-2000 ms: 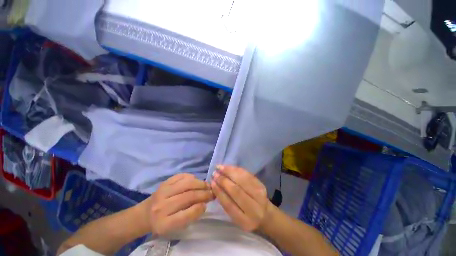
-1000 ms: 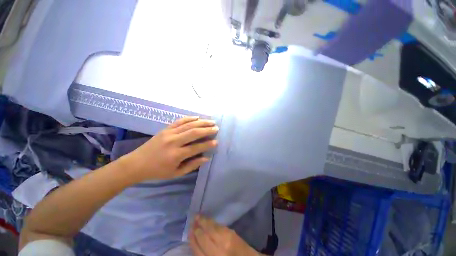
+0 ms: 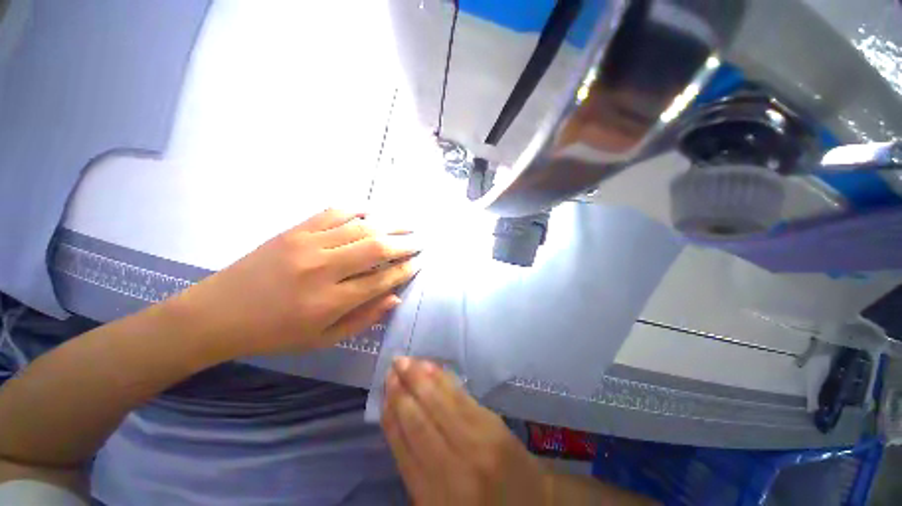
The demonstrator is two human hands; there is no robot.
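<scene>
A light blue-grey garment panel (image 3: 584,296) lies on the white machine table and reaches its front edge. Its folded edge (image 3: 400,336) runs up into the bright glare under the sewing machine head (image 3: 633,128). My left hand (image 3: 331,282) lies flat at the left of the fold, fingertips at the glare. My right hand (image 3: 450,425) is at the fold's lower end, fingertips together on the cloth; whether it pinches the cloth is hard to tell. A dark cylindrical attachment (image 3: 519,240) is right of the needle area. The needle and foot are lost in glare.
Waiting panels (image 3: 79,109) lie at left on the table. A ruler strip (image 3: 682,400) follows the front edge. A thin rod (image 3: 717,337) with a black clamp (image 3: 843,390) is at right. Loose folded cloth (image 3: 247,445) is below the edge, a blue basket (image 3: 682,479) at lower right.
The view is closer to the machine head. The panel has moved up toward the needle area, and its lower end now lies near the table edge. My right hand has moved up with it.
</scene>
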